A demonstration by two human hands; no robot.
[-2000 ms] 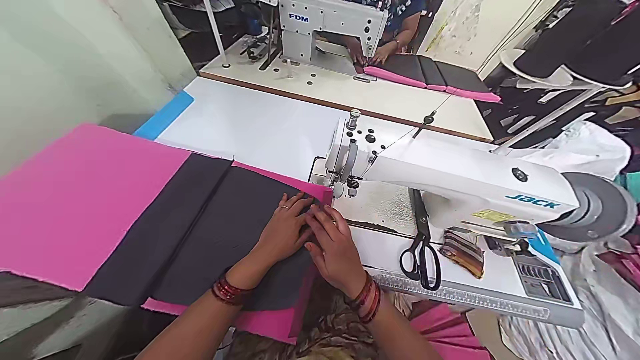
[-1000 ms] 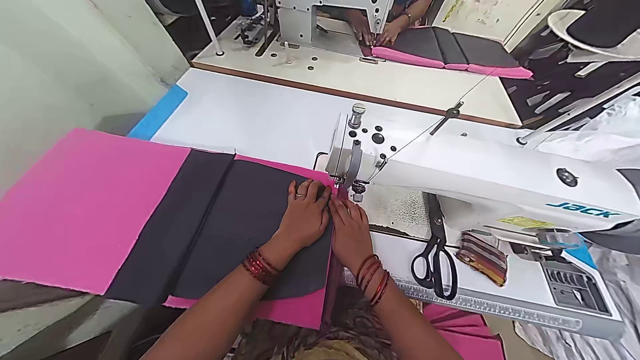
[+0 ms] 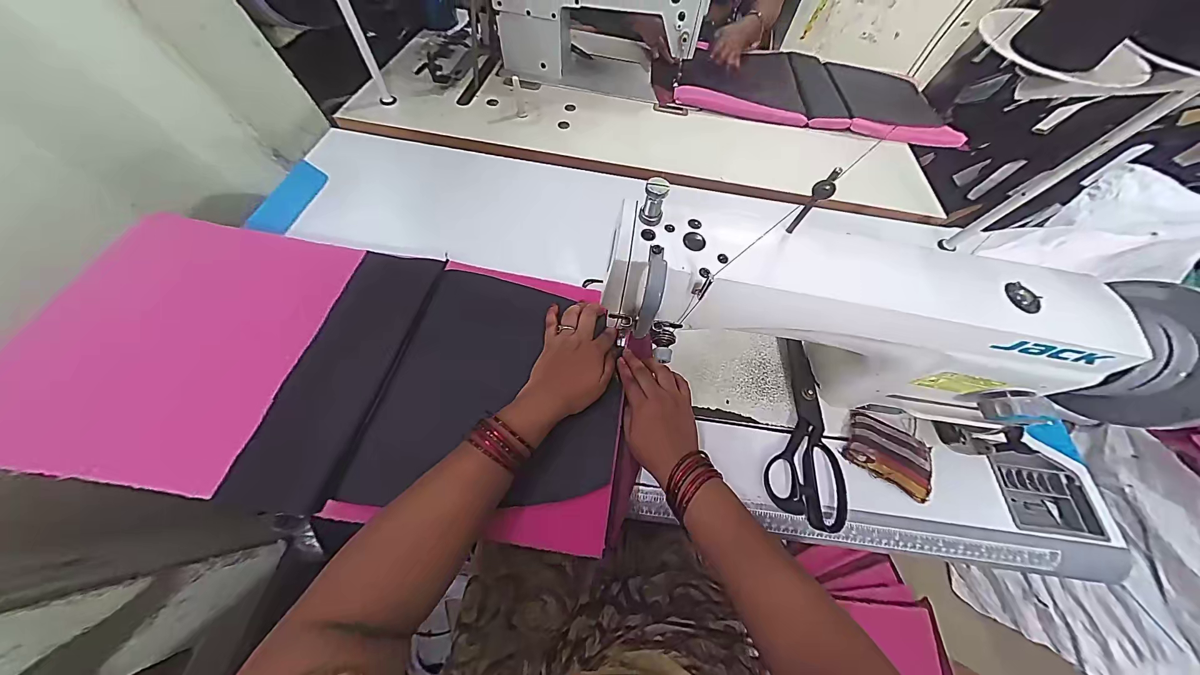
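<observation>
A Jack sewing machine (image 3: 891, 300) stands on the white table, its needle area just ahead of my fingers. Under its presser foot lies the right edge of a layered piece: a dark grey fabric panel (image 3: 469, 375) over pink fabric (image 3: 187, 347), which spreads to the left. My left hand (image 3: 577, 356) rests flat on the grey panel, fingertips beside the presser foot. With its fingertips on a narrow dark pink strip at the edge, my right hand (image 3: 656, 412) sits close beside it. Whether its fingers pinch the strip is hard to tell. Both wrists wear red bangles.
Black-handled scissors (image 3: 806, 469) and a striped fabric piece (image 3: 891, 455) lie right of my hands. A clear ruler (image 3: 881, 534) runs along the front edge. Pink pieces (image 3: 891, 619) sit below. Across, a person's hand (image 3: 736, 39) works grey-and-pink fabric (image 3: 750, 84) at another machine.
My hands have moved closer to the presser foot since two seconds ago, staying on the fabric's right edge. The view has shifted somewhat. Across the table, the person's hand remains at the other machine.
</observation>
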